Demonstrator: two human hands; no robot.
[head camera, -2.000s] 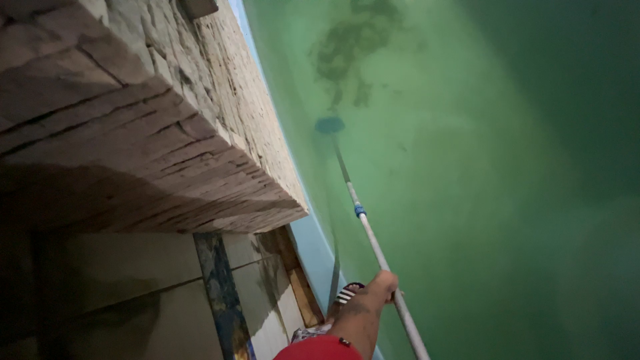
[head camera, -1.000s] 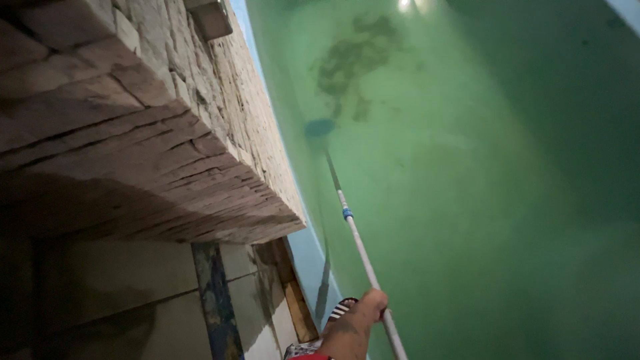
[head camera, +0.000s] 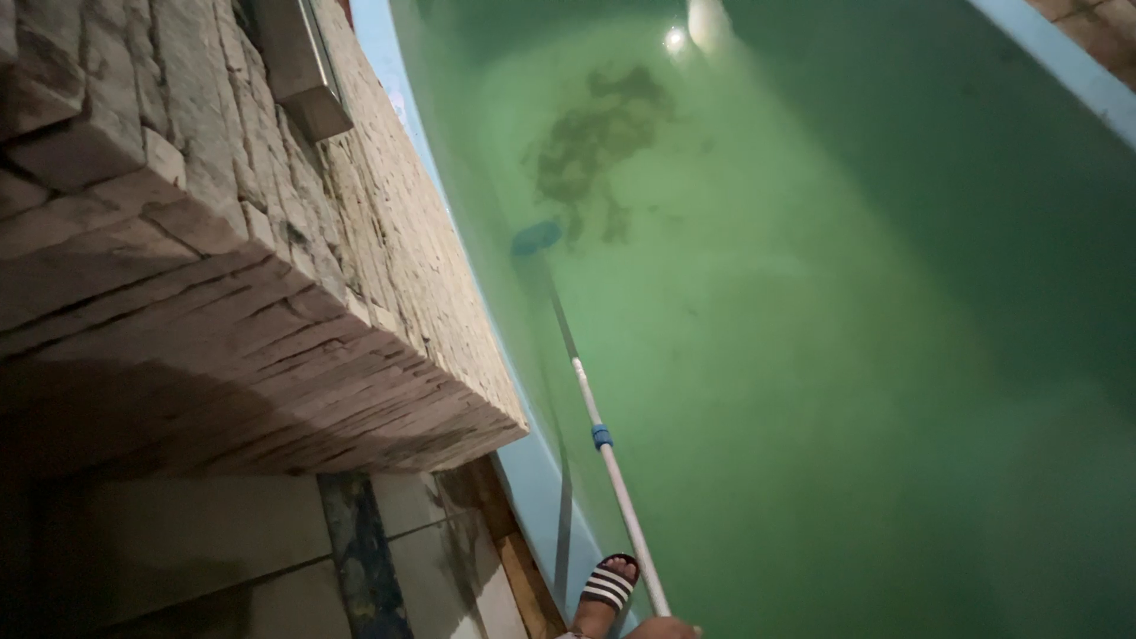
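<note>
My left hand (head camera: 663, 629) is at the bottom edge, mostly cut off, closed around a pale telescopic pole (head camera: 628, 515) with a blue collar (head camera: 602, 436). The pole slants up and to the left into green pool water. At its far submerged end is a blue pool cleaning head (head camera: 537, 238), blurred by the water. Just beyond it, a patch of dark sediment (head camera: 595, 133) lies on the pool floor. My right hand is out of view.
A stone-clad wall (head camera: 266, 266) with a metal box (head camera: 311, 98) juts in at left. The light-blue pool rim (head camera: 532, 470) runs beside it. A foot in a striped slide sandal (head camera: 611, 581) stands on the rim, near floor tiles (head camera: 204, 532). A pool light (head camera: 707, 25) glows at the top.
My left hand, fully seen on the pole before, is now mostly below the frame as the view has shifted. A pool light and the far rim have come into sight.
</note>
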